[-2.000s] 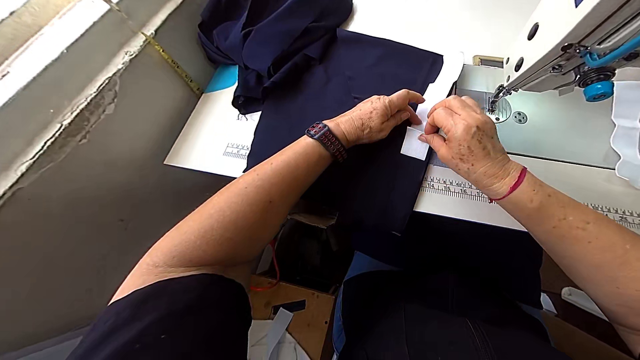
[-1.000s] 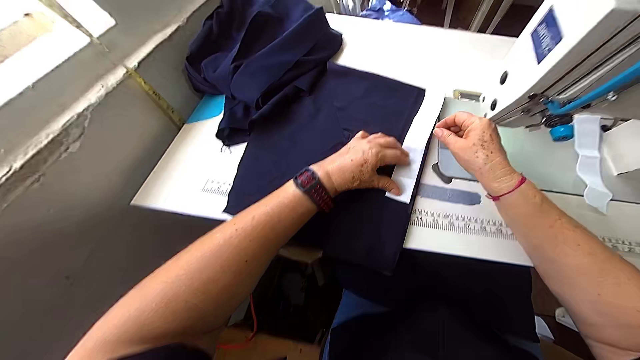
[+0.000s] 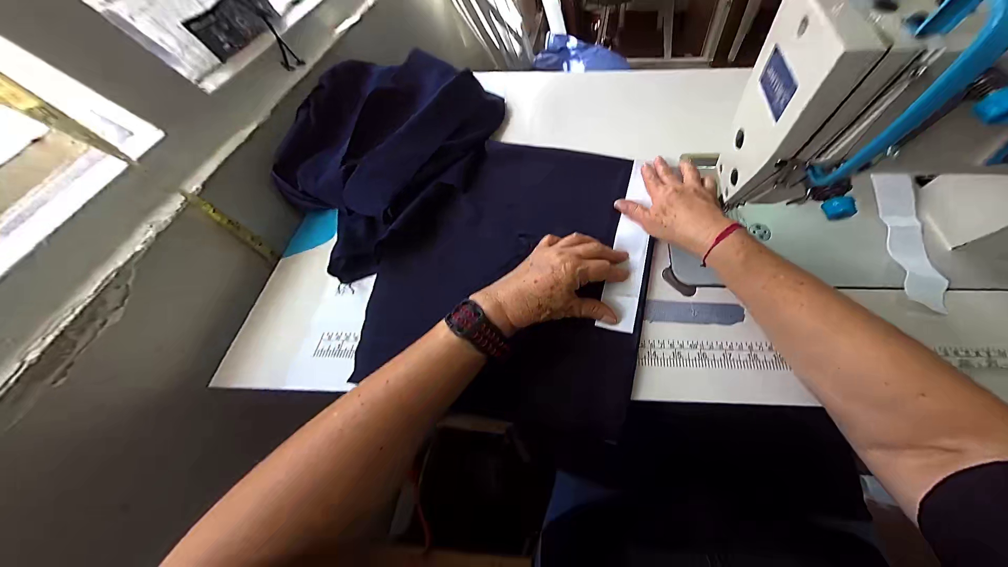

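Navy fabric (image 3: pixel 472 236) lies spread on the white sewing table, with a bunched part at its far left. Along its right edge runs a white strip (image 3: pixel 628 303). My left hand (image 3: pixel 555 282) rests flat on the fabric, its fingertips on the lower part of the strip. Spread over the strip's upper end is my right hand (image 3: pixel 677 205), palm down, beside the sewing machine (image 3: pixel 819 87). Neither hand grips anything that I can see. The needle area is partly hidden behind the machine head and my right hand.
A printed ruler scale (image 3: pixel 709 354) runs along the table's front. A curled white strip (image 3: pixel 906 236) lies on the machine bed at the right. A yellow measuring tape (image 3: pixel 232 228) hangs by the wall ledge at the left. Blue material (image 3: pixel 579 53) is beyond the table.
My right hand, pinched near the strip two seconds ago and raised beside it one second ago, now lies on the strip's upper end. My left hand stays on the strip's lower part.
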